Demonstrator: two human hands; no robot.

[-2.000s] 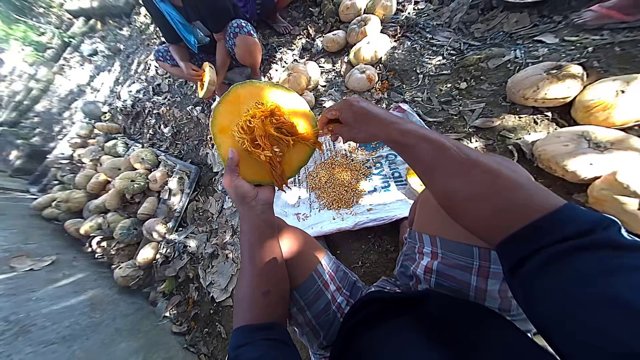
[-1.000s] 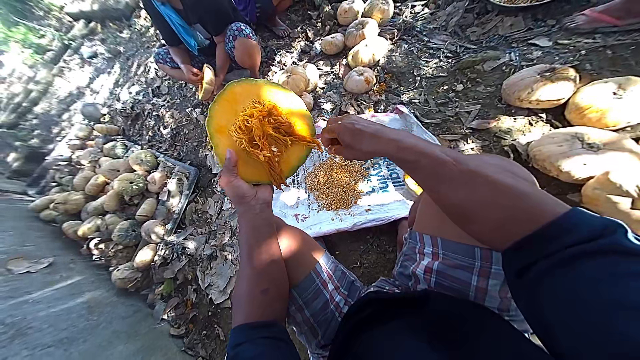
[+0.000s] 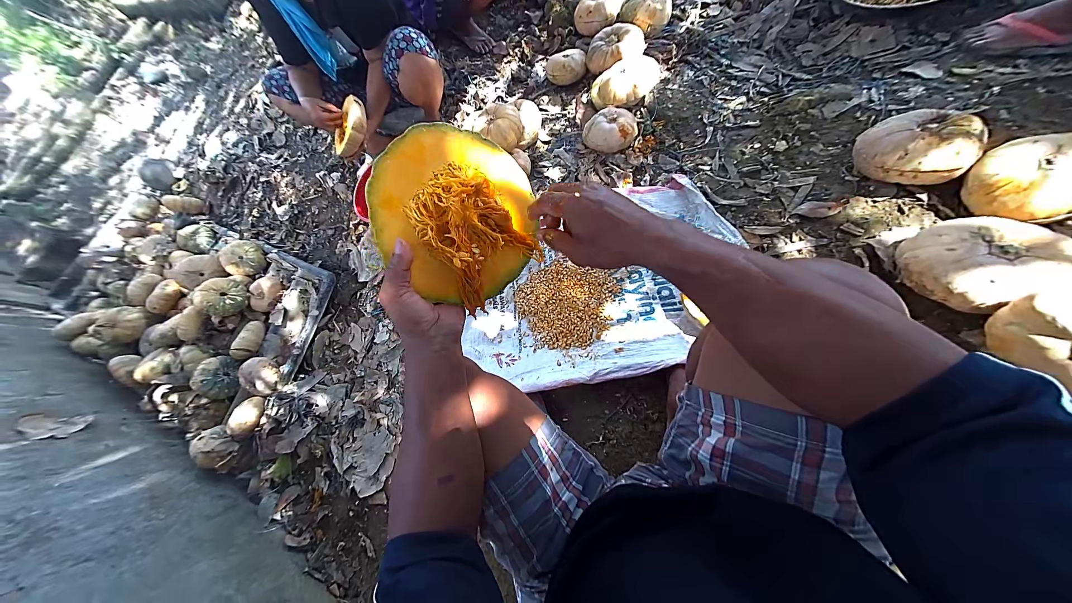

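Observation:
In my left hand (image 3: 423, 306) is a halved pumpkin (image 3: 394, 188), gripped at its lower left rim with the cut orange face toward me. Stringy pulp (image 3: 461, 218) with seeds fills its middle and droops over the lower edge. My right hand (image 3: 582, 222) is at the right rim, fingers bent together beside the strands; whether it pinches a seed or pulp is too small to tell. Below it a heap of pumpkin seeds (image 3: 568, 306) lies on a white printed woven sack (image 3: 578, 368) on the ground.
Whole pumpkins (image 3: 921, 146) lie at right, others (image 3: 626, 81) at top centre. Many small squashes (image 3: 222, 297) lie around a black tray (image 3: 314, 301) at left, beside a concrete slab (image 3: 126, 502). Across from me a crouching person holds a cut pumpkin piece (image 3: 352, 127). A red container (image 3: 362, 194) shows behind my pumpkin.
My right hand has stayed near the pumpkin's right rim with small finger movements. The other person's cut piece has turned in their hand.

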